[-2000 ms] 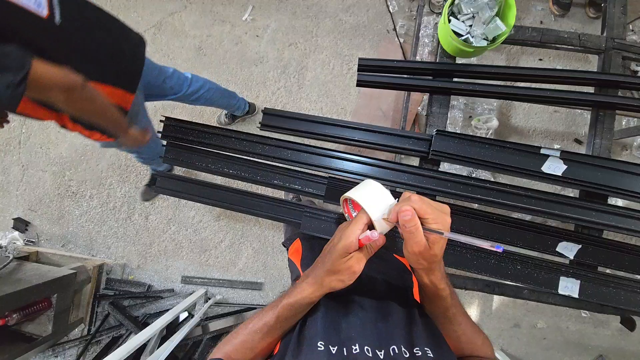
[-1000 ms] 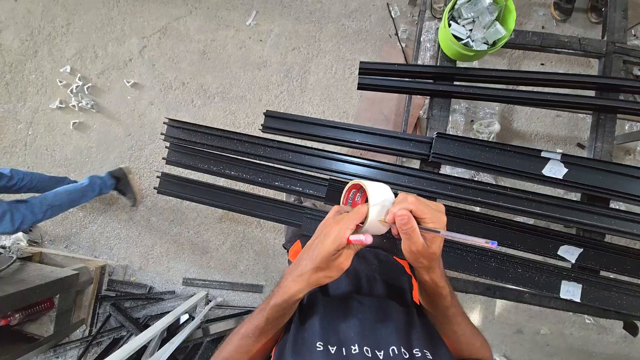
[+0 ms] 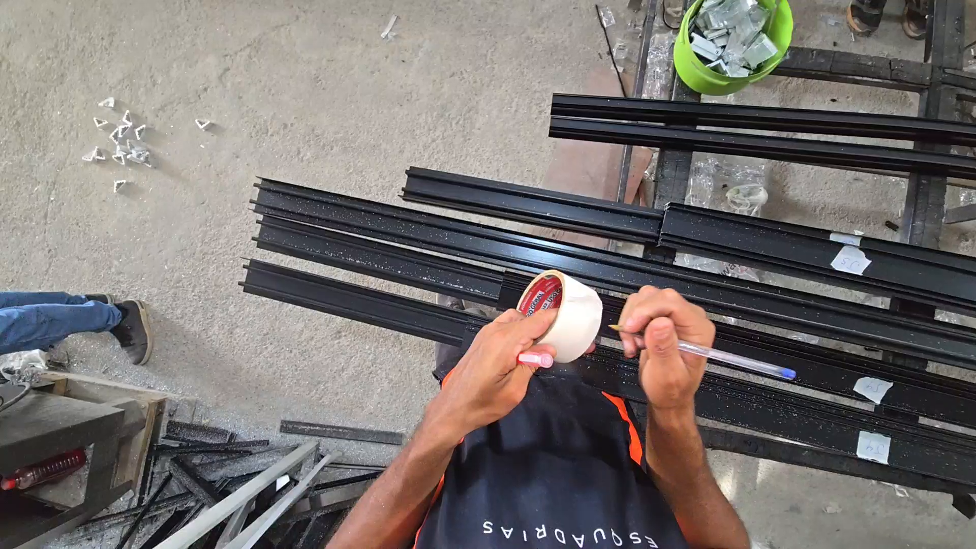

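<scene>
My left hand (image 3: pixel 499 366) grips a roll of white masking tape (image 3: pixel 577 320) with a red printed core, and a pinkish-red pen cap (image 3: pixel 536 359) shows between its fingers. In my right hand (image 3: pixel 669 339) is a clear ballpoint pen (image 3: pixel 740 360); its tip points left toward the tape and its blue end points right. Both hands are above long black metal profiles (image 3: pixel 381 229) lying side by side. Pieces of tape with handwriting (image 3: pixel 850 260) are stuck on several profiles at the right.
A green bucket (image 3: pixel 690 69) of metal pieces stands at the upper right by a dark metal frame (image 3: pixel 926 198). Black offcuts (image 3: pixel 341 432) and pale bars lie at the lower left beside a bench (image 3: pixel 69 419). Small white pieces (image 3: pixel 122 145) are on the floor. Another person's leg (image 3: pixel 53 320) shows at left.
The other person has moved left, mostly out of view. My right hand has come slightly away from the tape roll, and the pen tip now shows clear of it.
</scene>
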